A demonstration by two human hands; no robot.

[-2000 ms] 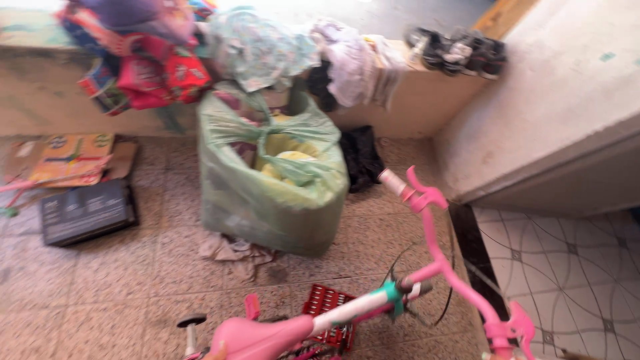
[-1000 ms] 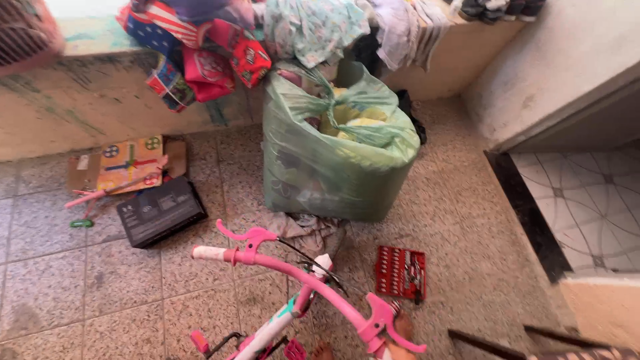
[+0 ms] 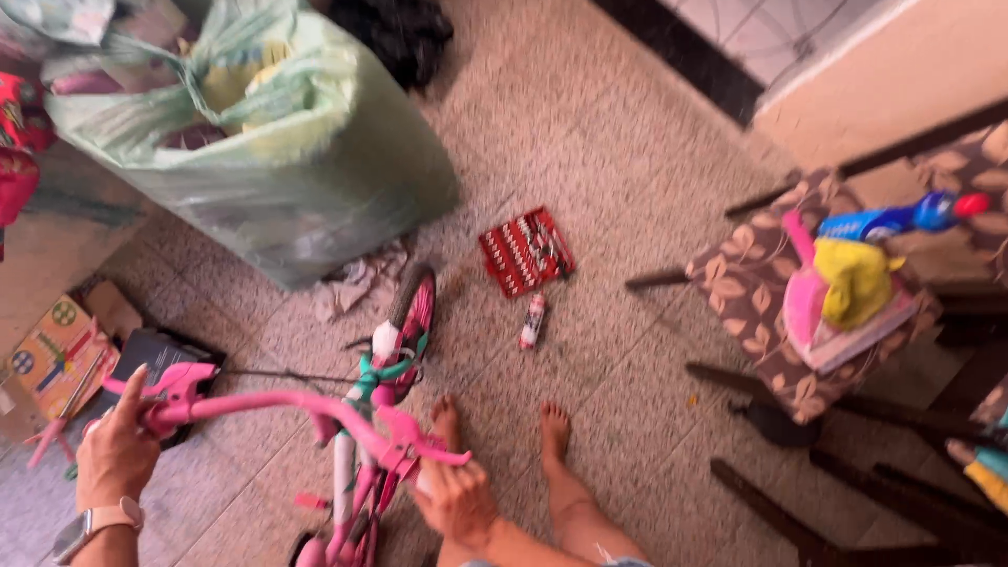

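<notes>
A small pink and white child's bicycle (image 3: 344, 465) with teal parts stands upright on the floor, its front wheel (image 3: 413, 315) toward the green bag. My left hand (image 3: 118, 449), with a watch at the wrist, is closed round the left end of the pink handlebar (image 3: 268, 400), one finger raised beside the brake lever. My right hand (image 3: 457, 496) grips the other end, under the right brake lever (image 3: 417, 441). Past the bicycle, an open red socket set case (image 3: 526, 253) lies on the floor with a small can or tube (image 3: 533, 321) close below it.
A large green plastic bag (image 3: 315, 173) of items stands at upper left. At right, a chair with a leaf-patterned seat (image 3: 732, 291) bears a blue bottle (image 3: 882, 222), a yellow cloth (image 3: 854, 283) and a pink object. A black box (image 3: 169, 362) and cardboard (image 3: 59, 354) lie at left.
Both my hands now show on the handlebar. The bicycle's handlebar has turned from its slant two seconds ago. The view has swung down and right, bringing in the chair.
</notes>
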